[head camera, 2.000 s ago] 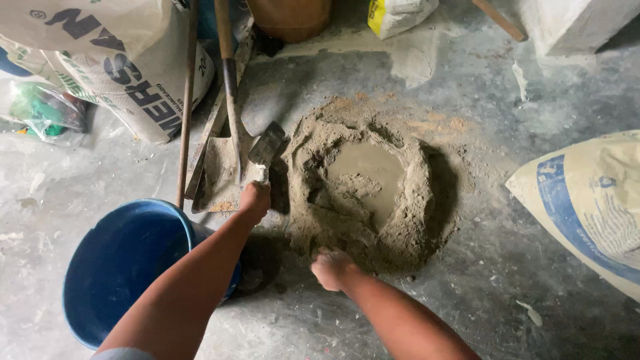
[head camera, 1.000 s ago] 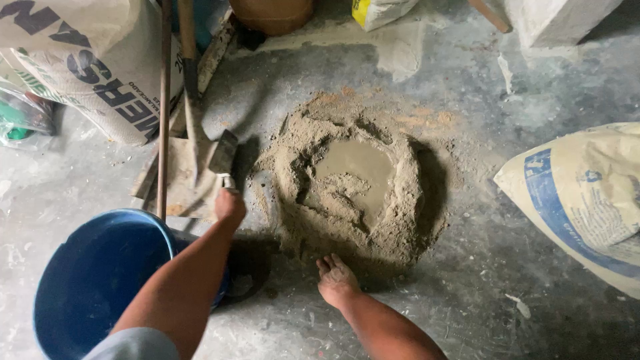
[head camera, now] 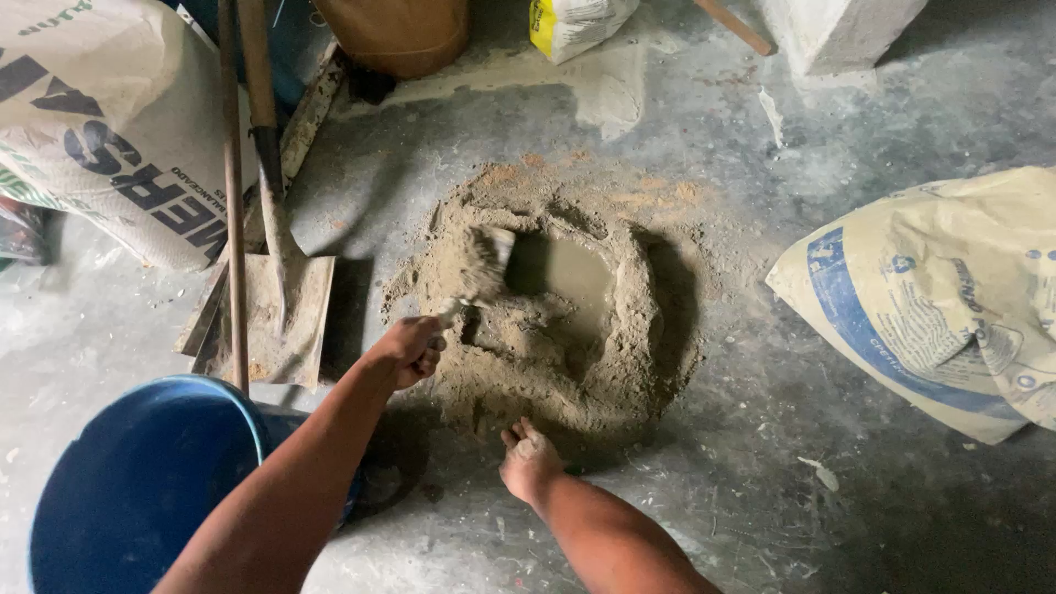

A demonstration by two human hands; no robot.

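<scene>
My left hand (head camera: 412,353) grips the handle of a trowel (head camera: 488,260), whose blade is blurred and carries mortar at the left wall of the ring. This ring of grey mortar mix (head camera: 635,330) lies on the concrete floor around a pool of murky water (head camera: 577,276). Mounds of mix rise out of the pool's lower left. At the ring's near edge is my right hand (head camera: 528,458), with nothing seen in it and its fingers partly curled. Whether its fingertips touch the mix I cannot tell.
A blue bucket (head camera: 257,429) stands at lower left. Behind it are a shovel (head camera: 305,313), a wooden pole (head camera: 235,206) and a large printed sack (head camera: 148,157). A cement bag (head camera: 916,305) lies at right. A brown container (head camera: 396,37) and a white-and-yellow bag (head camera: 582,25) are at the top.
My left hand has moved right with the trowel, from beside the shovel to over the ring's left wall. My right hand remains by the near edge.
</scene>
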